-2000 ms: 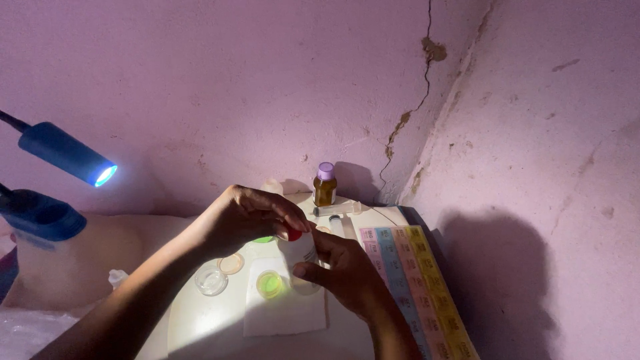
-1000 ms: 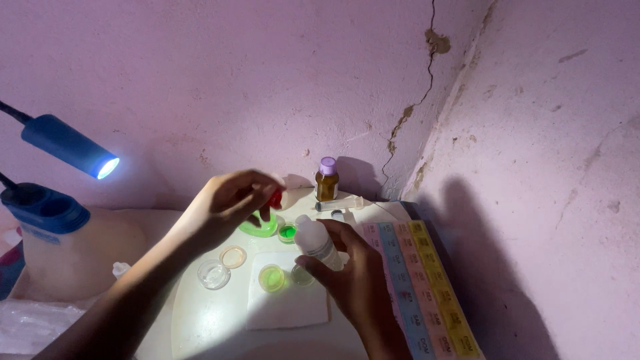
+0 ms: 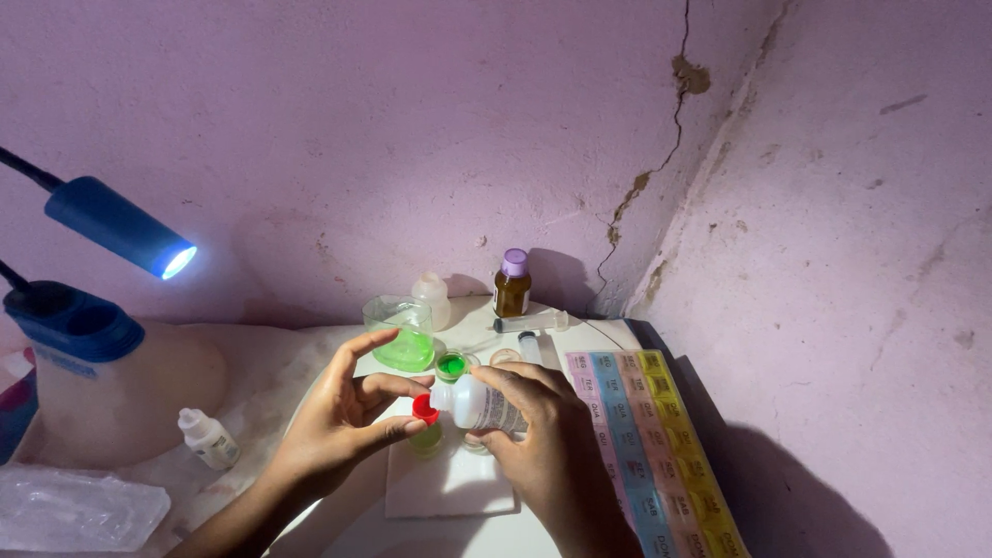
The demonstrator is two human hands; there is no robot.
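Between its thumb and fingers, my left hand (image 3: 360, 415) holds a small red cap (image 3: 425, 408), its hollow side turned to the right. My right hand (image 3: 535, 418) grips a white plastic bottle (image 3: 482, 404), tilted so that its open neck is at the cap. Whether liquid flows cannot be told. Under the hands lies a white square tile or sheet (image 3: 449, 496), bearing a small dish of pale green liquid (image 3: 427, 440) and another dish mostly hidden by the bottle. Just behind are a small dish of darker green liquid (image 3: 452, 364) and a clear cup of green liquid (image 3: 403, 349).
A brown bottle with a purple cap (image 3: 512, 285), a translucent bottle (image 3: 432, 298) and two syringes (image 3: 531, 322) are at the back. A multicoloured pill organizer (image 3: 651, 449) lies right. Left are a dropper bottle (image 3: 209, 439), clear plastic packaging (image 3: 77, 508) and a lit blue lamp (image 3: 120, 225).
The red cap, held away from the bottle a second ago, is now against its neck. The bottle, upright before, has been tipped to the left.
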